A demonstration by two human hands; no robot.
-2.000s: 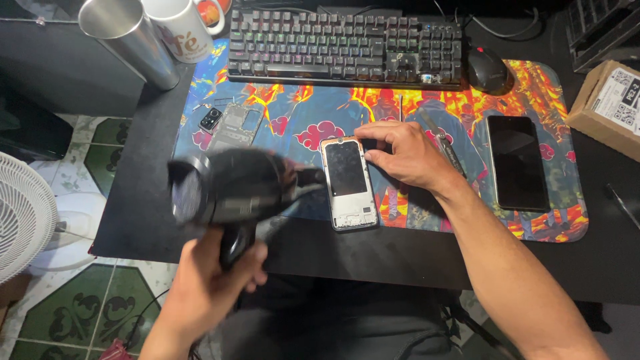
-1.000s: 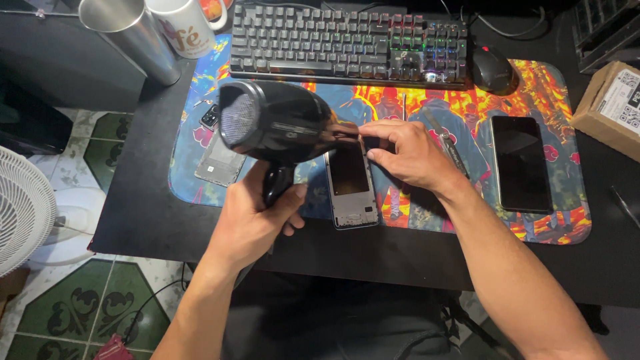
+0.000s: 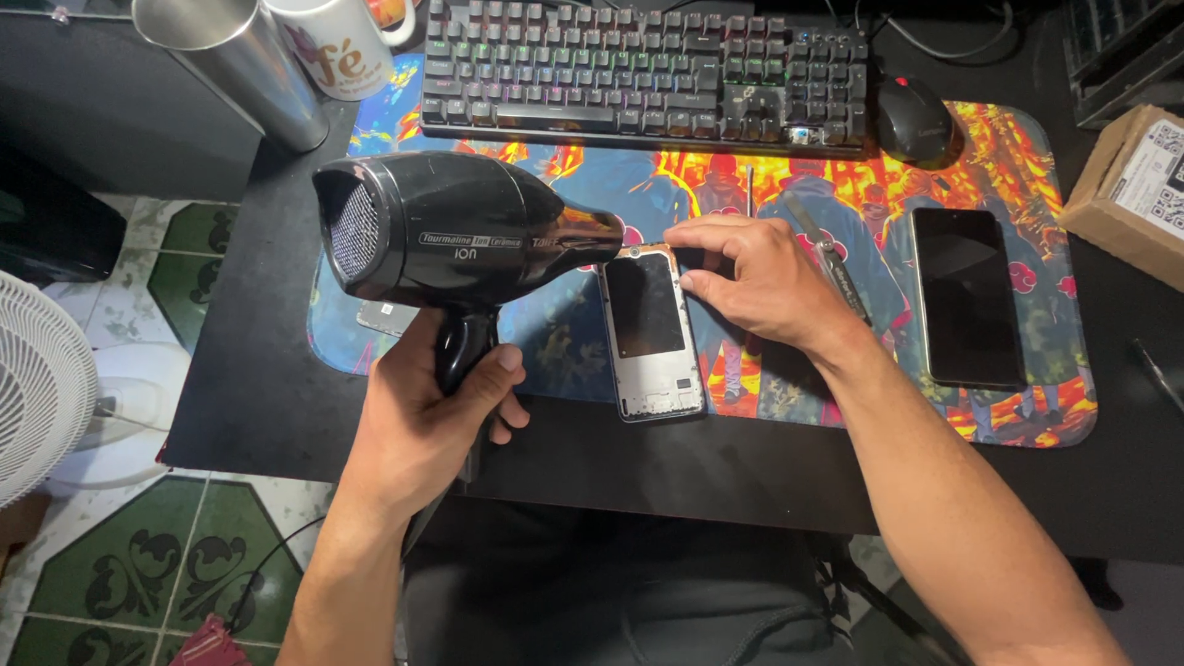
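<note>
My left hand [image 3: 444, 407] is closed around the handle of a black hair dryer [image 3: 462, 231]. The dryer's nozzle points right, over the top end of an opened phone frame [image 3: 655, 379], which lies on the front part of a patterned desk mat [image 3: 555, 361]. Thumb and fingers of my right hand [image 3: 754, 277] hold the frame by its upper right edge. A thin metal pry tool [image 3: 832, 264] lies beyond that hand, partly behind it. Farther right, a black phone [image 3: 967, 296] rests screen up. A grey phone part [image 3: 384, 316] shows beneath the dryer, mostly hidden.
A keyboard [image 3: 638, 79] and a mouse [image 3: 911, 120] stand along the back. At the back left are a steel tumbler [image 3: 245, 74] and a white mug [image 3: 338, 46]. A cardboard box [image 3: 1110, 176] sits at the right, and a white fan [image 3: 42, 388] is left of the desk.
The hair dryer in my left hand has moved up from its lower position and turned, so its nozzle now sits over the frame's top end. My right hand has stayed at the frame's edge.
</note>
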